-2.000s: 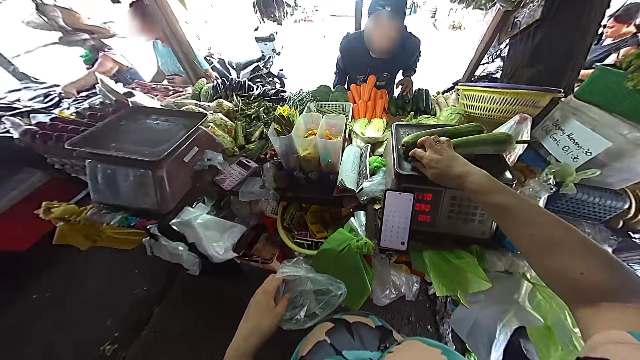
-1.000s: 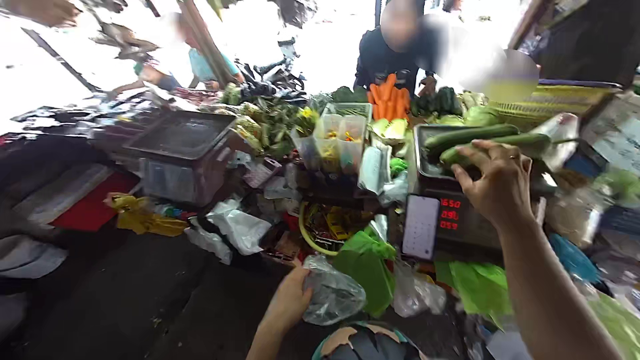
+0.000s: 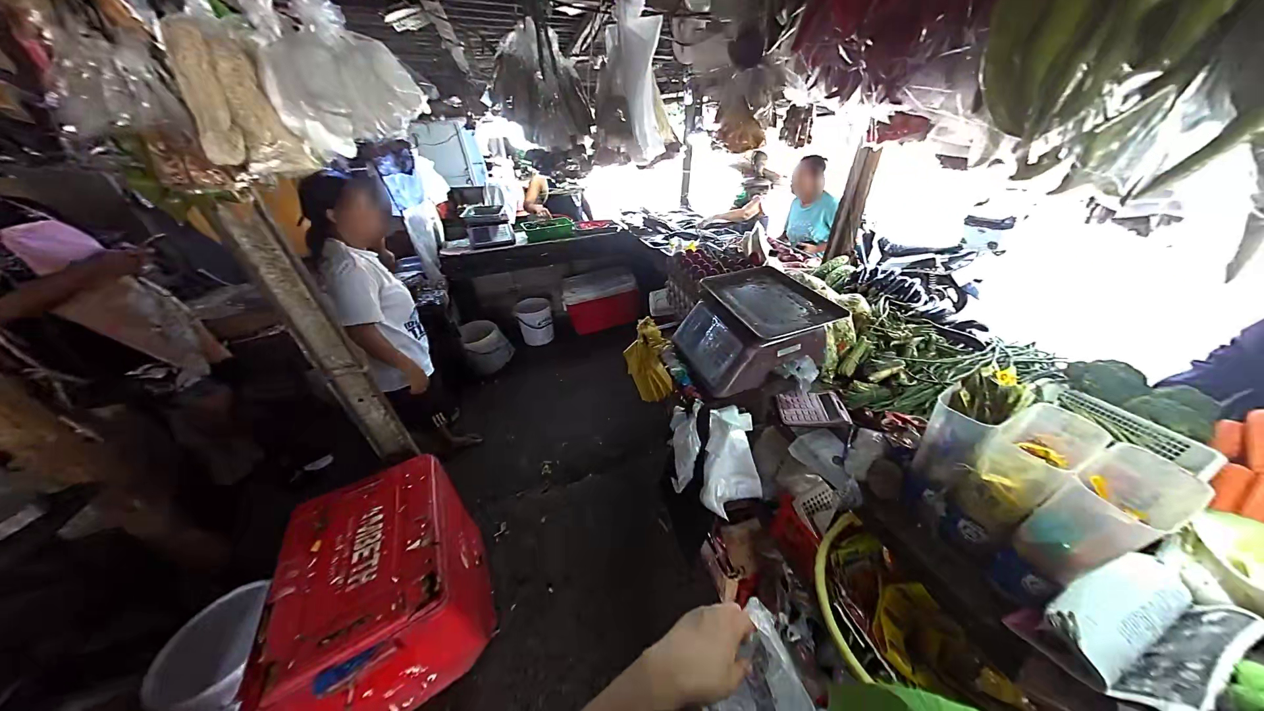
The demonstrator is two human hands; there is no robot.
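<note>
My left hand (image 3: 699,654), at the bottom of the head view, is closed on a clear plastic bag (image 3: 765,662) that hangs at its right side. Just right of the bag is a yellow-green rimmed basket (image 3: 828,583) with packets in it. White plastic bags (image 3: 729,462) hang from the stall's edge above the hand. Clear plastic containers (image 3: 1057,494) with small yellow items stand on the stall to the right. A digital scale (image 3: 755,331) sits farther back, with a pink calculator (image 3: 812,408) near its base. My right hand is out of view.
A large red cooler box (image 3: 380,583) stands on the floor at left, beside a white bucket (image 3: 207,647). A person in a white shirt (image 3: 370,296) stands behind a slanted post (image 3: 316,336). Bagged goods (image 3: 336,79) hang overhead. Green vegetables (image 3: 918,355) and carrots (image 3: 1239,464) lie on the stall.
The view has swung far to the left. My right hand, earlier on the green gourds on the scale, has left the view. My left hand still holds the clear bag.
</note>
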